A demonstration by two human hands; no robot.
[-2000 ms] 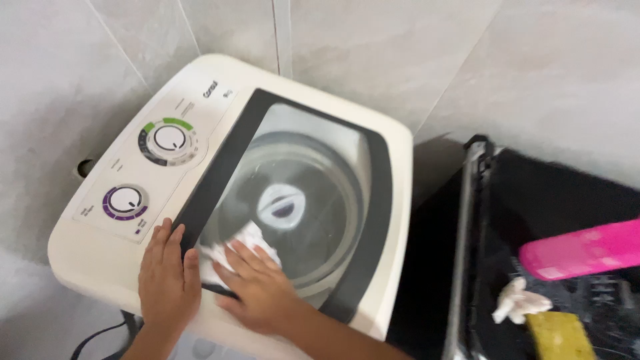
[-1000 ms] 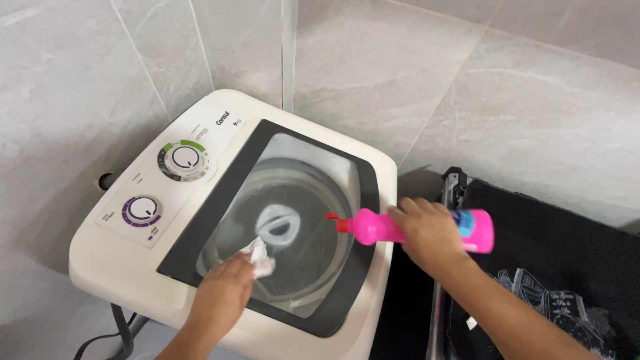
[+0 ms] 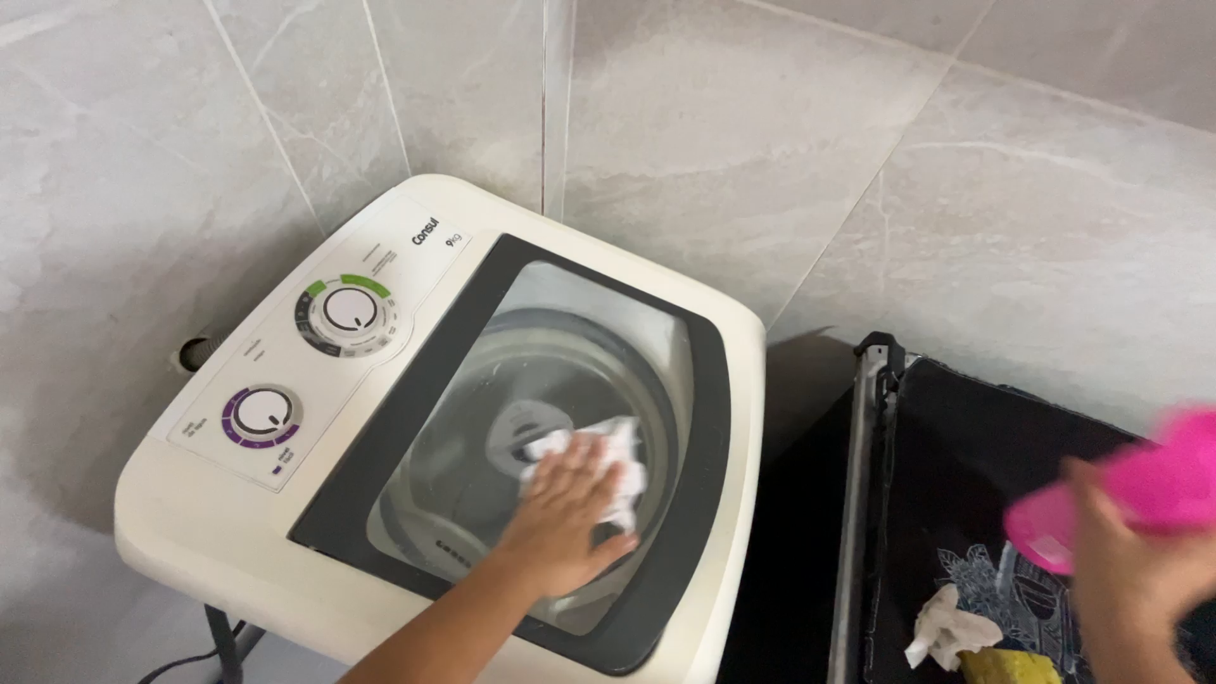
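My left hand (image 3: 570, 513) lies flat on a crumpled white cloth or paper wipe (image 3: 622, 475), pressing it against the glass lid (image 3: 456, 408) of a cream Consul top-load washing machine (image 3: 237, 560). The lid is closed, with a dark grey frame, and the drum shows through it. At the right edge, my right hand (image 3: 1130, 570) holds a pink plastic bottle (image 3: 1159, 475) above a black surface. Both that hand and the bottle are blurred and partly cut off by the frame's edge.
Right of the washer stands a black-topped appliance or table (image 3: 988, 437) with a metal side rail (image 3: 860, 494). A crumpled white wipe (image 3: 953, 627) and a yellow sponge (image 3: 1012, 667) lie on it. Tiled walls (image 3: 722, 152) stand behind. A grey hose (image 3: 223, 641) hangs below the washer's left side.
My right hand has carried the pink bottle from over the washer's lid to the right, above the black surface. My left hand has moved right on the lid and spread over the white wipe.
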